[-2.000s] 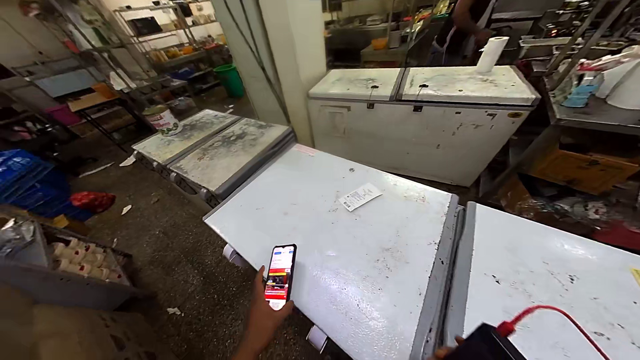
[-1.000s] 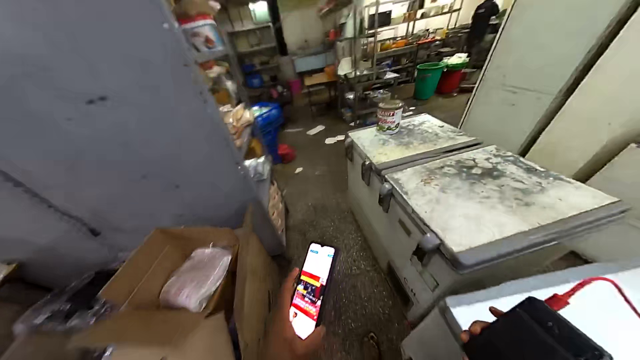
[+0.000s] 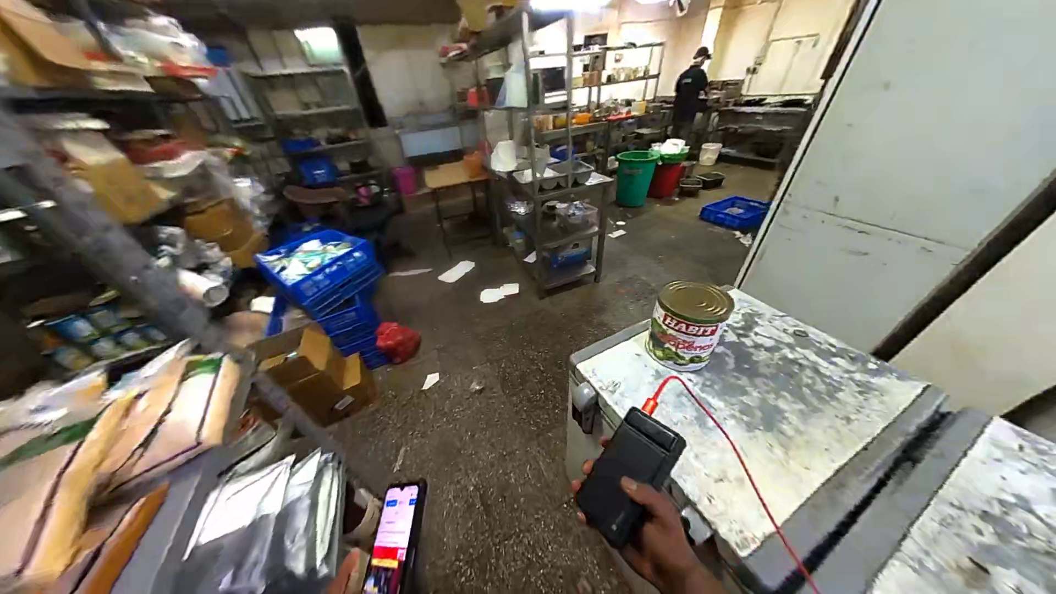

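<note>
My left hand point(image 3: 353, 571), mostly cut off by the bottom edge, holds a lit smartphone point(image 3: 394, 540) upright. In my right hand point(image 3: 652, 528) is a black power bank point(image 3: 631, 476), with a red cable point(image 3: 730, 441) plugged into its top end and running down to the right. Just behind it, a large tin can of jalapenos point(image 3: 689, 326) stands on the worn white lid of a chest freezer point(image 3: 792, 412). The power bank is held beside the freezer's near left edge.
Shelving with packets and sacks point(image 3: 124, 445) lines the left. Stacked blue crates point(image 3: 318, 268), a cardboard box point(image 3: 318, 375) and a red bag point(image 3: 398, 341) sit on the floor. Farther off are a metal rack point(image 3: 569, 206), a green bin point(image 3: 635, 177) and a person point(image 3: 690, 92).
The view has swung and moved toward the freezer with the can. The power bank, lower right before, is now more fully in view in my right hand. Both hands keep their hold.
</note>
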